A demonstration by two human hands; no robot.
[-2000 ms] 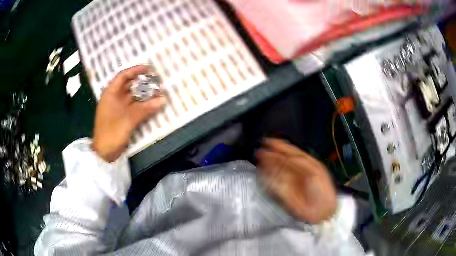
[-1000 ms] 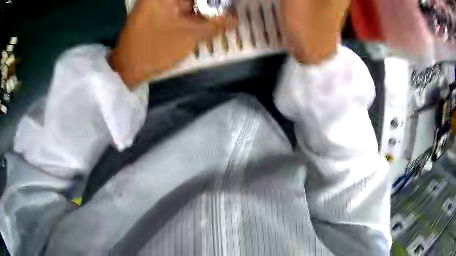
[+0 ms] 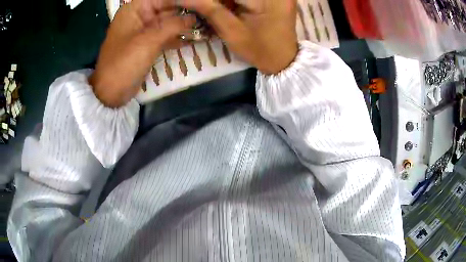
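A small round metal unit [image 3: 194,35] shows partly between my fingers at the top of the view. My left hand [image 3: 125,53] holds it from the left. My right hand [image 3: 260,36] meets it from the right, with its fingers over the unit. The fingers hide most of the unit, and I cannot tell whether the right hand grips it or another small part. Below the hands lies the white parts tray [image 3: 225,71] with rows of slender brown strip parts [image 3: 182,62].
A pink tray with a red edge [image 3: 364,20] is at the upper right. The white fixture [image 3: 406,110] with round buttons stands at the right, an orange connector [image 3: 377,85] beside it. Loose small strips [image 3: 9,100] lie on the dark green mat [image 3: 46,30] at the left.
My right hand has come from near my lap up over the tray and now meets my left hand at the metal unit. My view has shifted, leaving the hands near the top edge.
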